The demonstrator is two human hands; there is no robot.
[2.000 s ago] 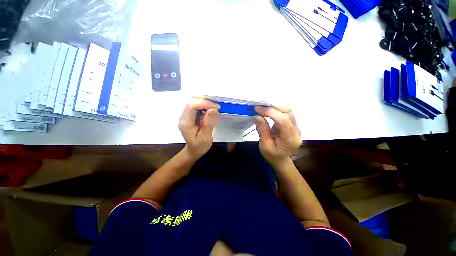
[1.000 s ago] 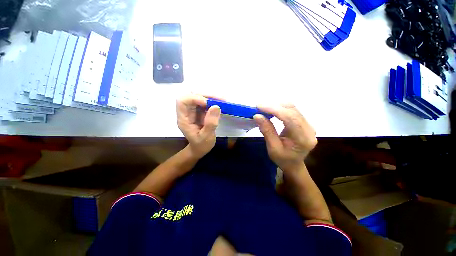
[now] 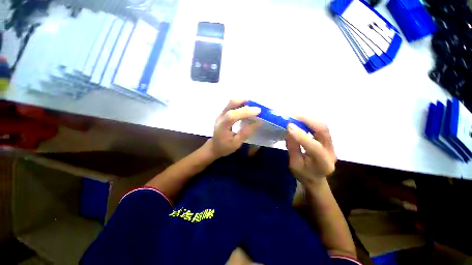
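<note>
A cable box (image 3: pixel 273 118) is held between both hands above the table's front edge, its narrow blue side up and tilted down to the right. My left hand (image 3: pixel 232 128) grips its left end, with a finger on the blue side. My right hand (image 3: pixel 313 149) grips its right end, with fingers at the blue edge. The box's lower face looks pale and is partly hidden by the fingers. Whether the end flap is fully closed cannot be told.
Overlapping closed boxes (image 3: pixel 127 58) lie at left, blurred. A smartphone (image 3: pixel 207 52) lies left of centre. Open boxes (image 3: pixel 367 34) are fanned at upper right, beside a blue block (image 3: pixel 412 19) and black cables (image 3: pixel 454 57). A few boxes (image 3: pixel 449 128) lean at far right. Cartons (image 3: pixel 57 199) stand below.
The view has turned, so the table things appear shifted and tilted. The box in my hands now tilts more, and its pale face shows below the blue side.
</note>
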